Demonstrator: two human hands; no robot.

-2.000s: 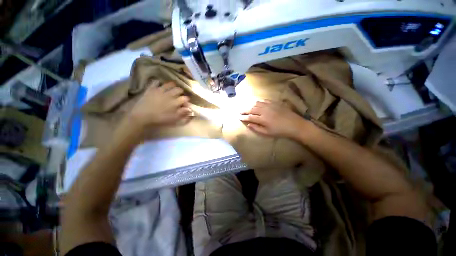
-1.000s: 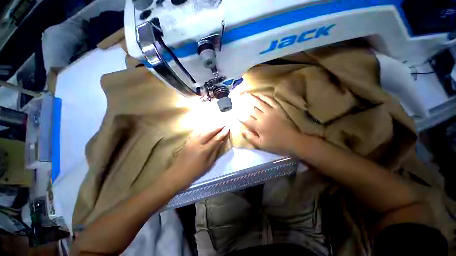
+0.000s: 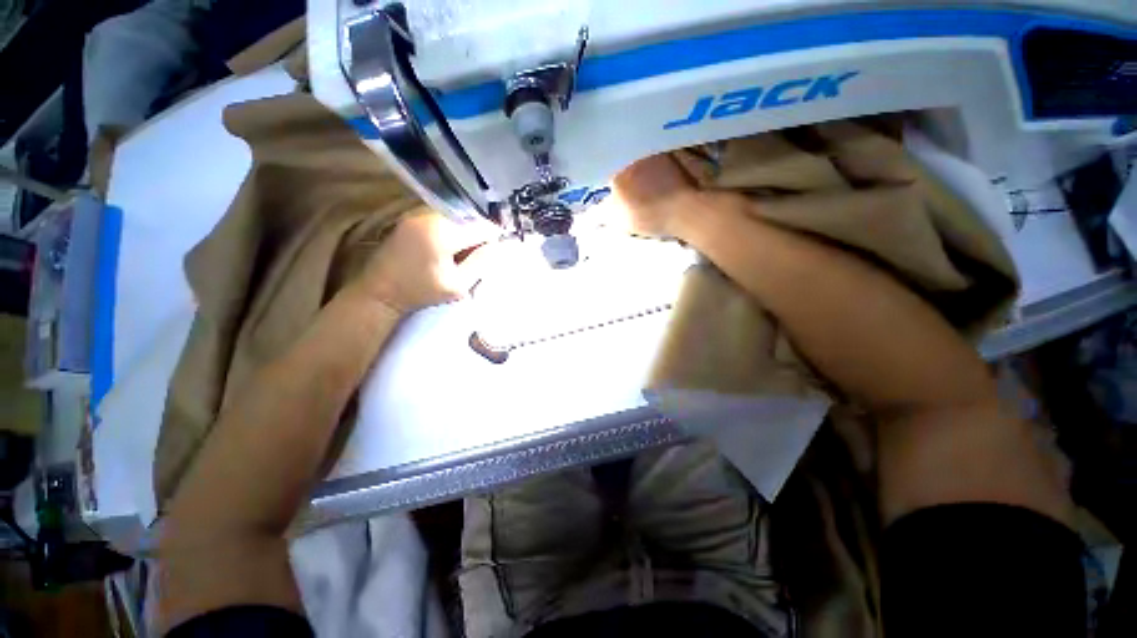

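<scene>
Tan cloth [image 3: 268,268] lies in folds left of the machine head, and more tan cloth [image 3: 860,212] is bunched under the arm at right. My left hand [image 3: 430,262] rests on the cloth left of the needle area, its fingertips washed out by glare. My right hand [image 3: 655,199] is at the cloth right of the needle area, fingers partly hidden in the light. Whether either hand pinches cloth is unclear. The presser foot and needle are hidden by glare. A white cloth piece [image 3: 754,430] hangs below the tan cloth over the table edge.
The white sewing machine [image 3: 910,81] with a blue stripe spans the top. The white table [image 3: 412,399] shows a dark curved mark and thin line. Its ribbed front edge [image 3: 499,467] crosses above the lap. Blue tape [image 3: 106,293] is at left.
Both hands have moved up and apart from the table's front. The tan cloth has shifted back, uncovering the bed's curved mark. The white piece now shows at the front edge.
</scene>
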